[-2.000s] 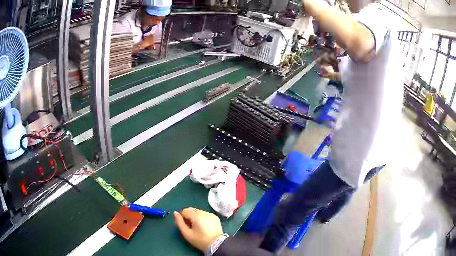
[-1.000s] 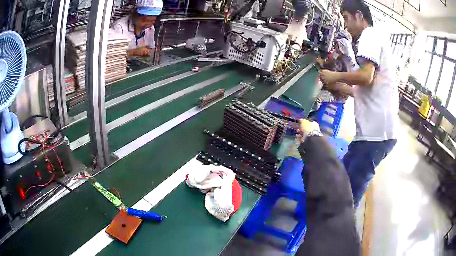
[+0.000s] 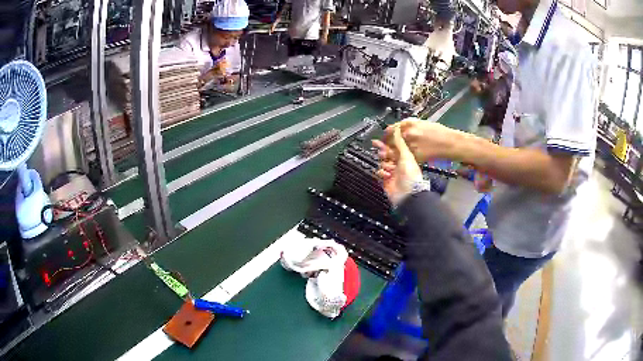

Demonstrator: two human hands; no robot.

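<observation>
My right hand (image 3: 399, 170), in a dark sleeve, is raised over the stacked dark bars (image 3: 361, 176). It meets another person's hand (image 3: 417, 138); whether it holds anything is hidden by the overlap. Black strips with pale dots (image 3: 356, 229) lie side by side in front of the stack. A white and red cloth cap (image 3: 326, 276) lies nearer on the bench. The blue probe (image 3: 220, 308) lies beside the orange-brown square pad (image 3: 188, 323) and the pale green circuit strip (image 3: 169, 280). My left hand is not in view.
A dark test box (image 3: 74, 247) with red wires and a desk fan (image 3: 20, 116) stand at left. An aluminium post (image 3: 149, 120) rises beside them. A person in a white shirt (image 3: 543, 106) stands at right; another in a blue cap (image 3: 230, 15) sits across the bench.
My right hand has moved from the bench front, beside the probe, out to the stack and now meets the other person's hand. That person has turned and reached toward me.
</observation>
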